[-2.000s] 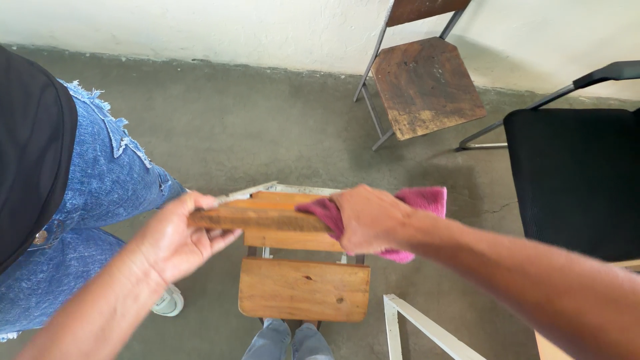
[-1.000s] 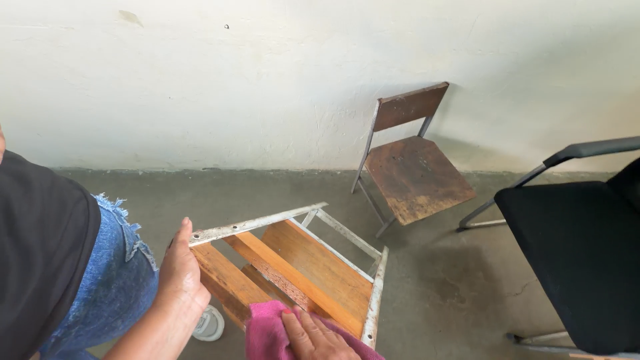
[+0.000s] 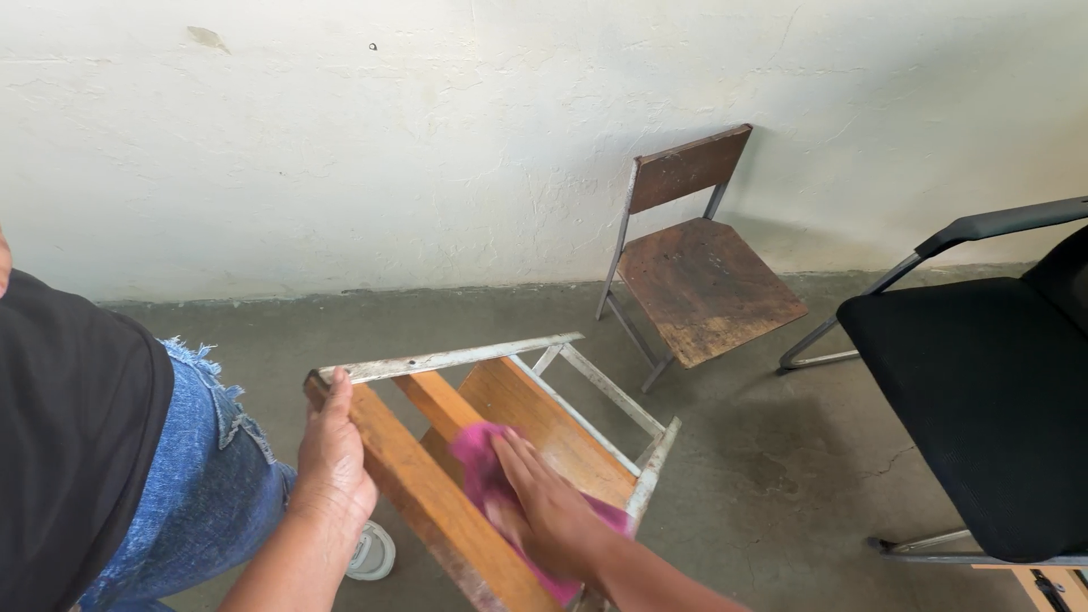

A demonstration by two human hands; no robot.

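Note:
A chair with a white metal frame [image 3: 476,350] and wooden slats is tilted in front of me. My left hand [image 3: 336,463] grips the upper left corner, where the top wooden slat [image 3: 425,501] of the backrest meets the frame. A pink cloth [image 3: 484,467] lies bunched under my right hand [image 3: 544,501], pressed against the second wooden slat [image 3: 438,404]. Beyond the slats shows the wooden seat [image 3: 544,416]. Part of the lower frame is hidden by my right hand and the cloth.
A worn wooden chair [image 3: 710,289] stands by the white wall [image 3: 340,170]. At right is a black armchair [image 3: 960,382]. A person in torn jeans [image 3: 204,476] stands close on my left, one shoe [image 3: 371,551] on the concrete floor. A wooden edge [image 3: 1011,586] shows at lower right.
Since the oldest frame the chair has been tilted, and the view has risen toward the wall. My right hand has moved with the cloth from the top slat to the inner one.

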